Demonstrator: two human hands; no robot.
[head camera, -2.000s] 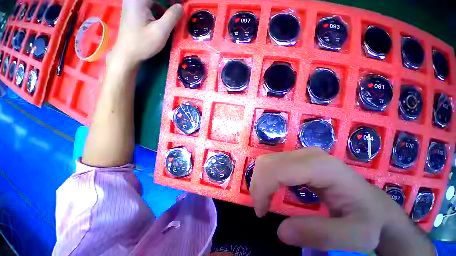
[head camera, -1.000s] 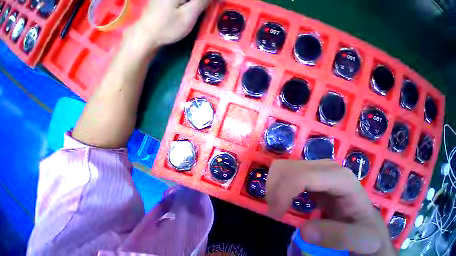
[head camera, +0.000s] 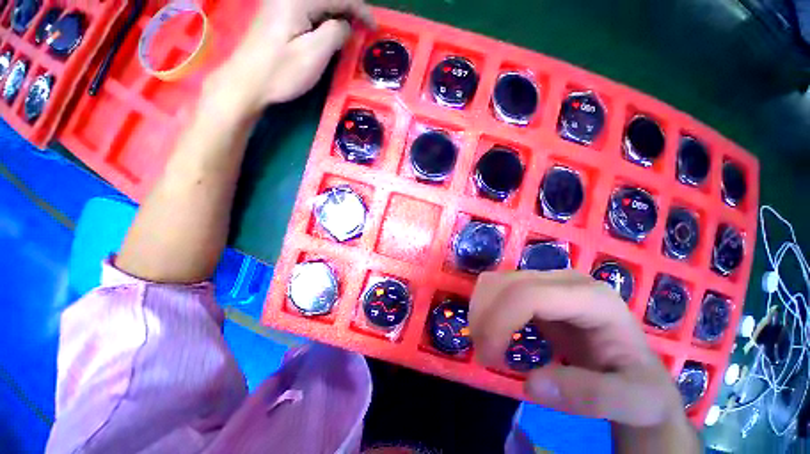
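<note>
A red-orange foam tray (head camera: 408, 228) lies in front of me with round watch heads in its square pockets; one third-row pocket is empty. Some faces are black. Others show red hearts, lines or digits, such as the bottom-row watch (head camera: 450, 324). Two at the left (head camera: 313, 287) look silvery. My right hand (head camera: 568, 341) is over the bottom row, fingers curled and thumb apart, nothing seen in it; a lit watch (head camera: 528, 347) shows beside its fingers and it hides other pockets. My left hand (head camera: 306, 49) is at the tray's upper left corner, its fingertips partly cut off by the top edge.
A second foam tray (head camera: 98, 133) at the left holds a yellowish tape ring (head camera: 174, 40) and a thin black stick (head camera: 115, 49). Another tray with watches (head camera: 49, 111) is beyond it. White cables (head camera: 782, 310) lie tangled at the right. A blue stool (head camera: 102, 235) is below left.
The view has shifted, bringing the cables into sight at the right. My right hand stays over the bottom row, with the third watch there now uncovered. Two left-hand watches have turned from patterned to silvery.
</note>
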